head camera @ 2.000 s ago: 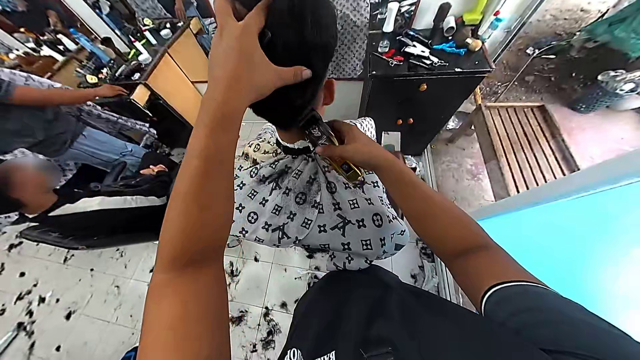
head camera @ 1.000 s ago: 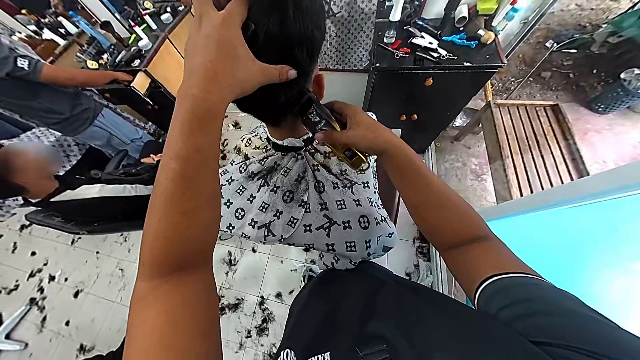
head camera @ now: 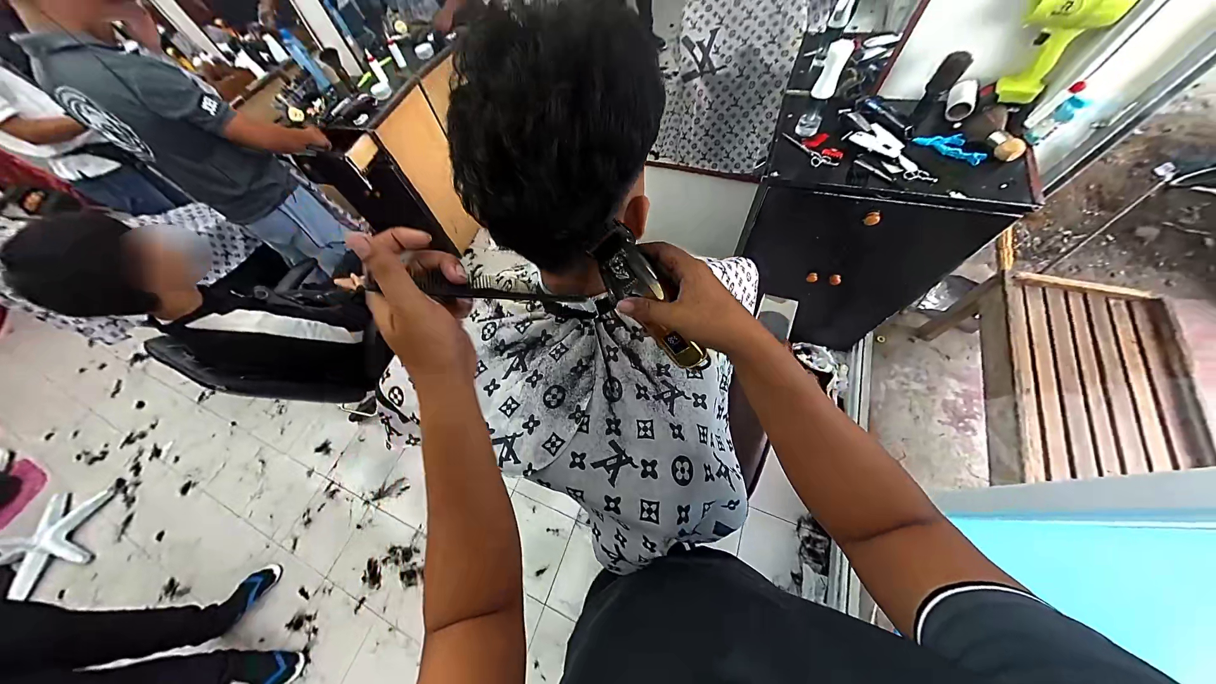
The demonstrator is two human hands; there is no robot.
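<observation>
In front of me sits a person with dark hair (head camera: 556, 123), seen from behind and draped in a patterned white barber's cape (head camera: 617, 446) sprinkled with hair clippings. My left hand (head camera: 413, 304) holds a dark comb (head camera: 503, 292) level behind the neck, its far end close to the clipper. Gripped in my right hand (head camera: 693, 299) is a black and gold hair clipper (head camera: 627, 271), its head at the nape, below the person's right ear. The clipper's blade is partly hidden against the hair.
Scissors (head camera: 917, 171), a blue clip (head camera: 950, 148), a brush (head camera: 1004, 144) and a yellow-green hair dryer (head camera: 1035, 62) lie on a black cabinet (head camera: 883, 228). At left, another person sits in a black chair (head camera: 275, 351), with a standing person (head camera: 180, 114) beyond. Hair litters the tiled floor (head camera: 332, 494).
My left hand has come off the person's head and down to the left of the neck, where it now shows a comb. My right hand stays at the nape with the clipper.
</observation>
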